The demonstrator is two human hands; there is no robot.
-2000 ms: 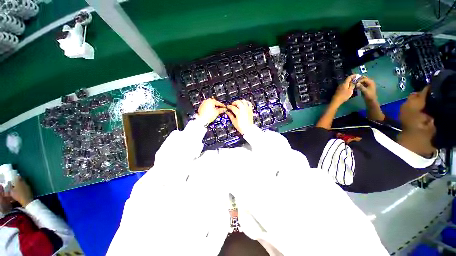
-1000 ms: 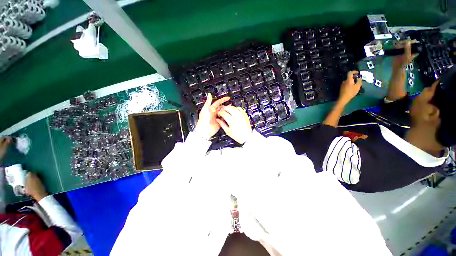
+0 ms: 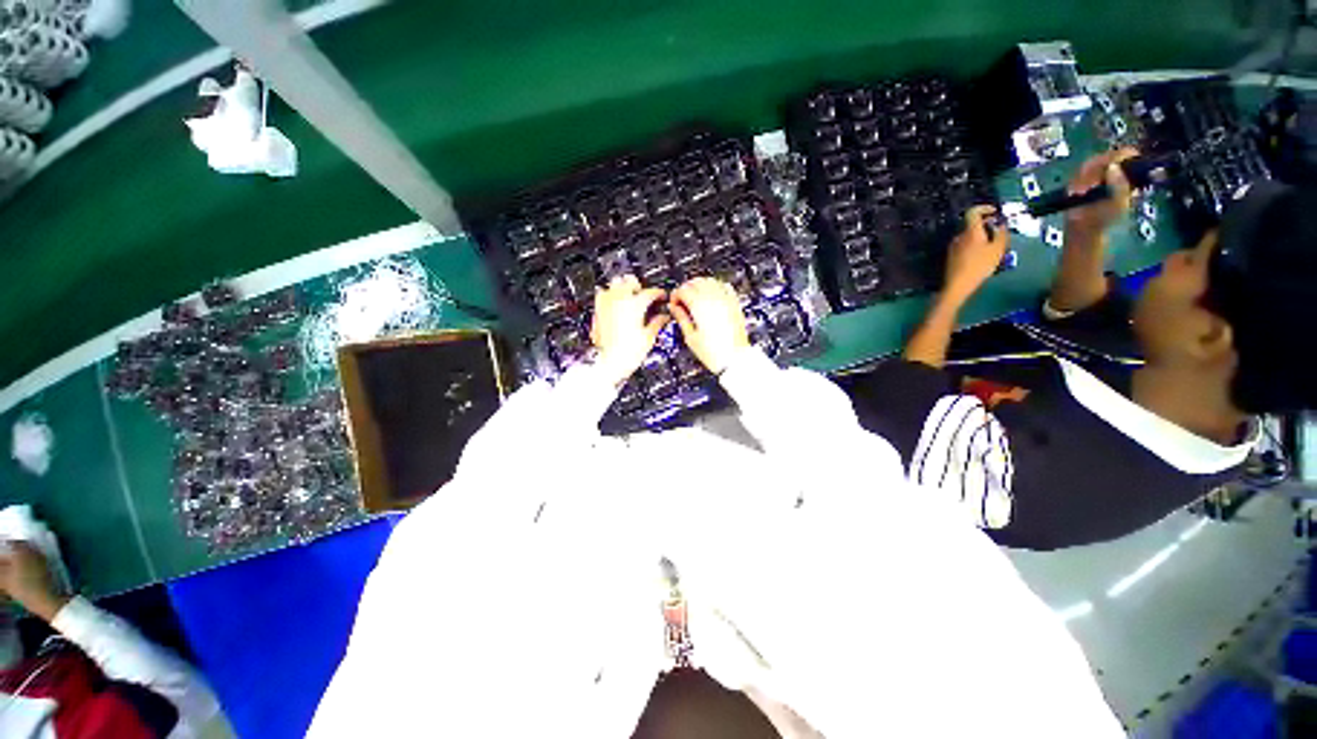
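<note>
A large black blister tray (image 3: pixel 636 217) lies in front of me, with rows of small dark modules with shiny centres in its pockets. My left hand (image 3: pixel 627 324) and my right hand (image 3: pixel 711 321) meet over the middle of the tray. Their fingertips pinch a small dark piece (image 3: pixel 663 306) between them. It is too small to tell what it is. The fingers cover the pockets below. An open parts box (image 3: pixel 351 430) with a tan rim and dark inside stands left of the tray, with a few tiny bits in it.
A second black tray (image 3: pixel 884 188) lies to the right. Heaped modules (image 3: pixel 260 433) and tangled white wires (image 3: pixel 373 311) lie left. A white housing (image 3: pixel 243 127) is on the shelf by a grey post (image 3: pixel 325 108). A right neighbour's hands hold a black tool (image 3: pixel 1076 199). Another person is at lower left.
My hands were loosely together with fingers spread; now their fingertips meet on a small dark piece. The right neighbour's black tool has come down toward their other hand. The view has shifted slightly.
</note>
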